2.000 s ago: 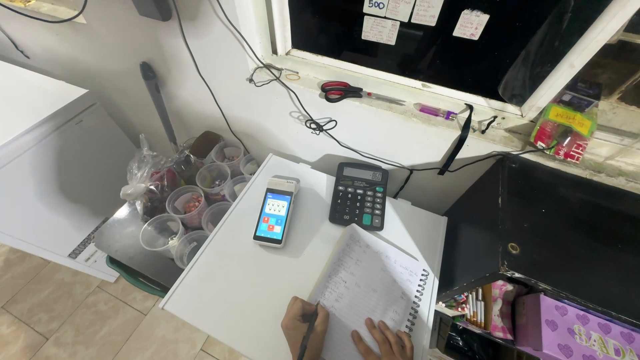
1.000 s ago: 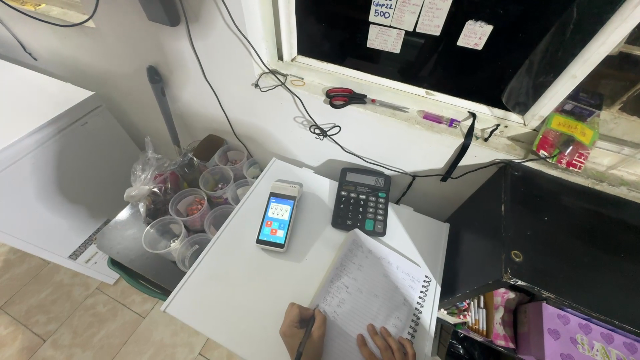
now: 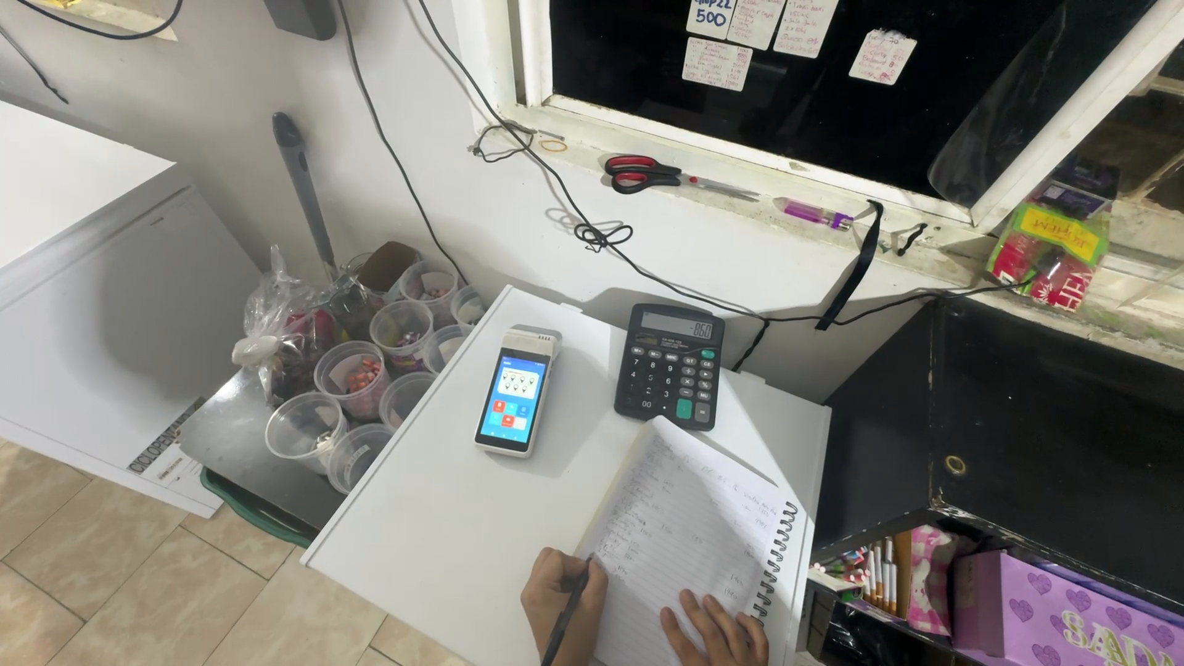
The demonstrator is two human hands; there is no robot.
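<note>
On a white tabletop [image 3: 416, 518] lies a spiral notebook [image 3: 684, 527] with handwriting on its page. My left hand [image 3: 562, 601], at the page's left edge, grips a black pen [image 3: 566, 615] whose tip touches the paper. My right hand [image 3: 717, 634] rests with spread fingers on the lower part of the page, holding nothing. Above the notebook is a black desk calculator [image 3: 671, 365], its display showing a figure. A handheld payment terminal [image 3: 515, 393] with a lit screen lies to the calculator's left.
Plastic cups [image 3: 353, 379] and a tied plastic bag [image 3: 287, 333] stand on a metal surface at the left. Red-handled scissors [image 3: 647, 174] and a purple-capped tube [image 3: 814, 213] lie on the windowsill. Cables hang along the wall. A black cabinet [image 3: 1064, 416] stands right, a purple box [image 3: 1064, 601] below its top.
</note>
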